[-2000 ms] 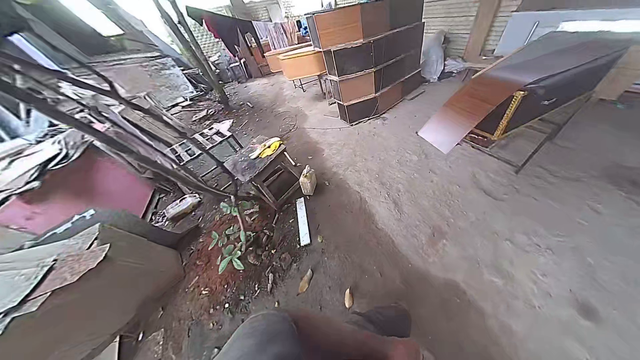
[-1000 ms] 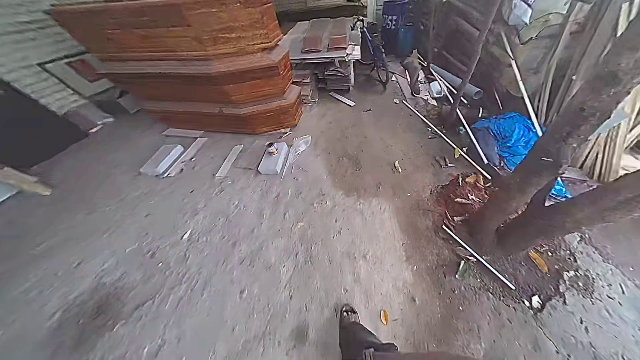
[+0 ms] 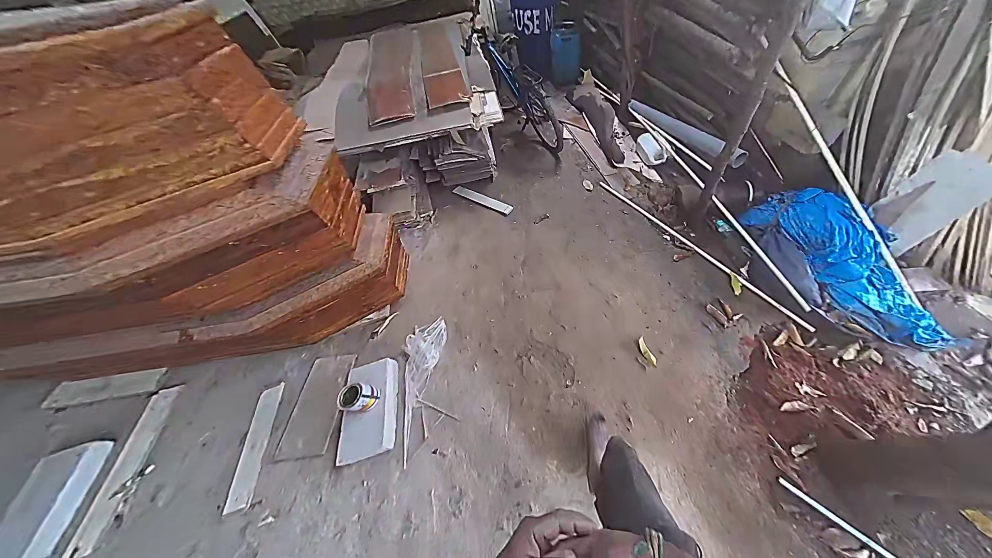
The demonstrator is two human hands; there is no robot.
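My right hand (image 3: 559, 535) is at the bottom edge, its fingers curled and a band at the wrist; whether it holds anything cannot be told. My left hand is out of view. My leg (image 3: 635, 488) shows beside the right hand. Ahead and to the left, an open tin (image 3: 359, 397) stands on a white block (image 3: 369, 434) on the ground. A crumpled clear plastic bag (image 3: 425, 349) lies just right of the block. Flat board pieces (image 3: 316, 407) and a narrow strip (image 3: 254, 449) lie left of it.
Stacked coffin-shaped wooden boxes (image 3: 194, 287) fill the upper left. Behind them are piled boards (image 3: 418, 132), a bicycle (image 3: 527, 101) and a blue drum (image 3: 565, 54). On the right lie white pipes (image 3: 705, 256), a blue tarpaulin (image 3: 845, 256) and reddish soil (image 3: 821, 387) with dry leaves.
The view has swung to another part of the yard and moved closer to the stacked boxes, tin and board pile. My right hand now shows at the bottom edge.
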